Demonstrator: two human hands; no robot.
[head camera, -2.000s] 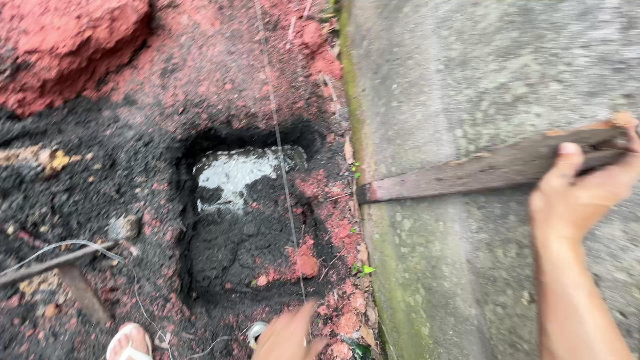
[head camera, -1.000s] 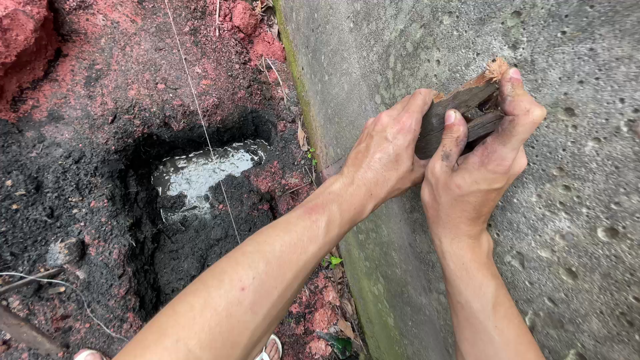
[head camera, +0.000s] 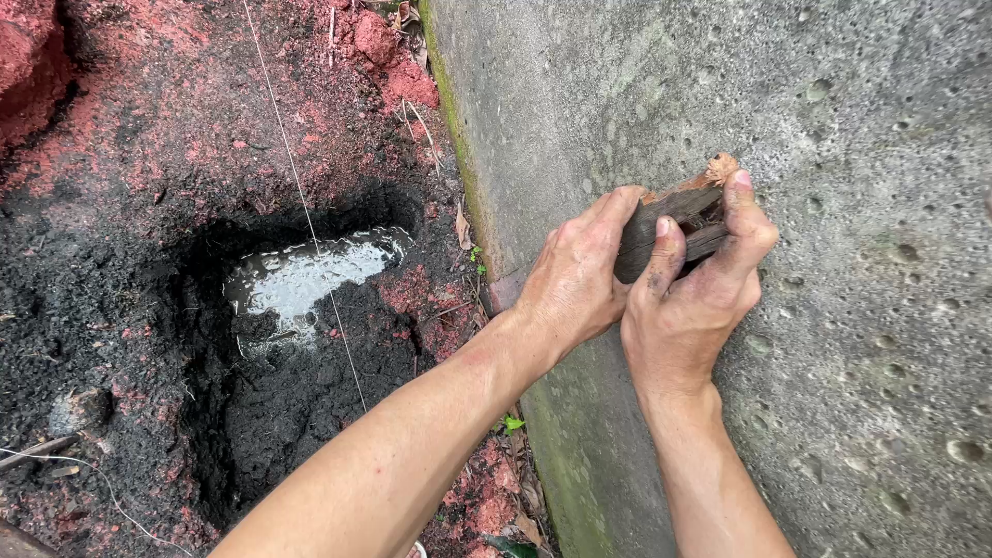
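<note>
Both of my hands grip a weathered wooden board (head camera: 673, 221) with a splintered, orange-brown broken end at the upper right. My left hand (head camera: 580, 267) is wrapped around it and hides much of its length. Close beside it, my right hand (head camera: 697, 287) holds the broken end, its thumb on the near face and its fingers at the far edge. The board's lower tip (head camera: 508, 291) shows at the mossy edge of the concrete. To the left, a rectangular pit (head camera: 294, 411) in dark soil holds a pool of muddy water (head camera: 310, 279).
A thin string (head camera: 291, 155) stretches across the pit. The concrete surface (head camera: 852, 310) fills the right side. A red clod or rock (head camera: 31, 70) lies at the top left, and a stone (head camera: 80, 411) sits left of the pit. A loose wire (head camera: 108, 488) crosses the lower left.
My left hand has come up from the bottom of the view and taken hold of the board beside my right hand. The view has shifted toward the concrete.
</note>
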